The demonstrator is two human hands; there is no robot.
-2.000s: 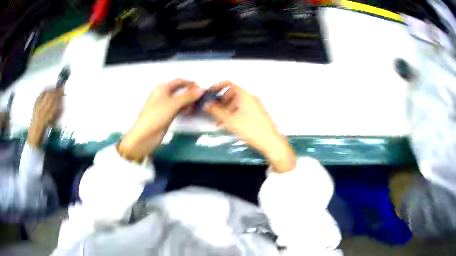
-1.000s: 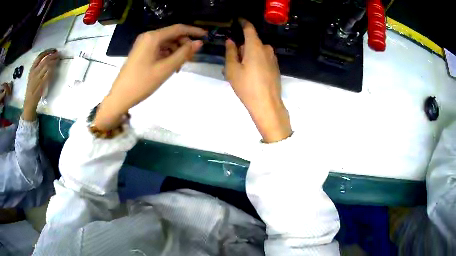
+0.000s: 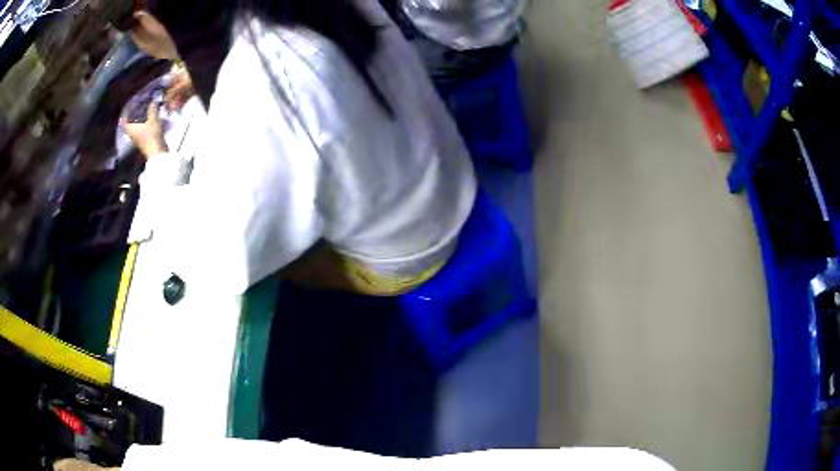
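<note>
A black round unit (image 3: 173, 289) lies on the white bench top (image 3: 175, 345). Part of a hand, seemingly my right hand (image 3: 81, 465), shows at the bottom left edge beside my white sleeve. It is cut off, so its fingers and anything in it are hidden. My left hand is not in view. A black clamping fixture (image 3: 134, 419) with a red clamp handle (image 3: 70, 420) stands at the lower left, just above the visible hand.
A person in a white smock (image 3: 322, 156) sits on a blue stool (image 3: 484, 294) at the bench, hands on a purplish item. A yellow edge (image 3: 55, 351) borders the dark green channel. The floor (image 3: 645, 304) and blue racks (image 3: 769, 230) are at the right.
The view has swung right, from the fixtures to the neighbouring person and floor. My left hand has gone out of the picture; my right seemingly remains only as a cut-off part at the bottom left.
</note>
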